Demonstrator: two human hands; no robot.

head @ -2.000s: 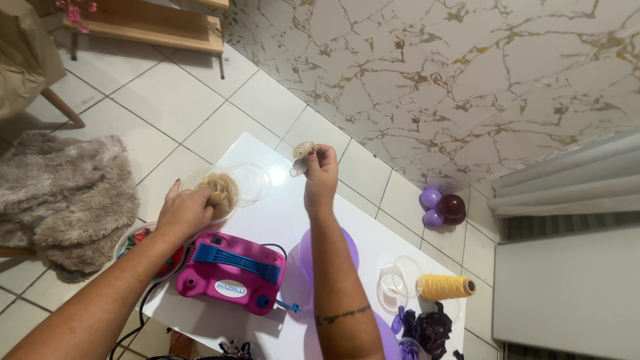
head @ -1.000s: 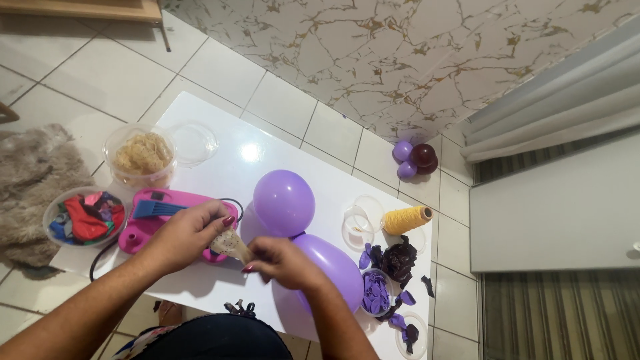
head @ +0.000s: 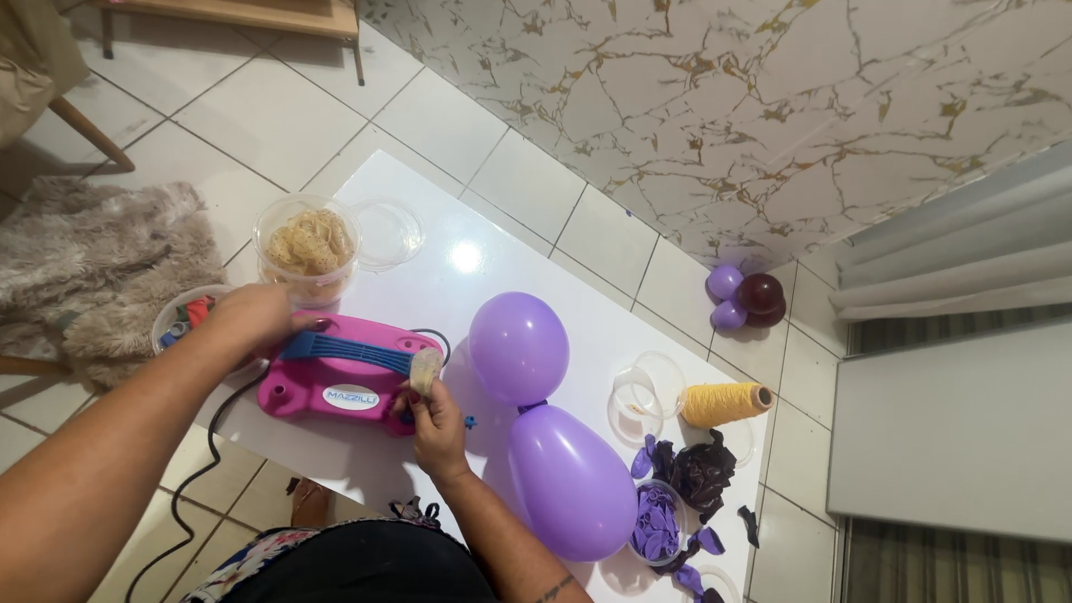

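My right hand (head: 437, 427) pinches a limp, pale translucent balloon (head: 425, 371) over the right end of a pink Mazzilli electric balloon inflator (head: 335, 410) with a blue handle (head: 356, 350). Touching the inflator's upper left corner is my left hand (head: 264, 318); its fingers are partly hidden, so its grip is unclear. Beyond it stands a clear tub (head: 261, 251) of gold-speckled translucent balloons (head: 310, 242). Two inflated purple balloons (head: 519, 347) (head: 574, 484) lie right of my right hand, joined at their necks.
The white table (head: 435, 201) also bears a yellow twine cone (head: 724, 404), clear lids (head: 649, 394), a cup of purple balloons (head: 657, 523), dark balloons (head: 703, 476) and a tub of coloured balloons (head: 167, 322). A black cord (head: 188, 477) hangs off the edge. A balloon cluster (head: 745, 297) rests on the floor.
My left hand has let go of the pale balloon and moved left to the inflator's far corner. The balloon stays in my right hand, now raised over the inflator's right end.
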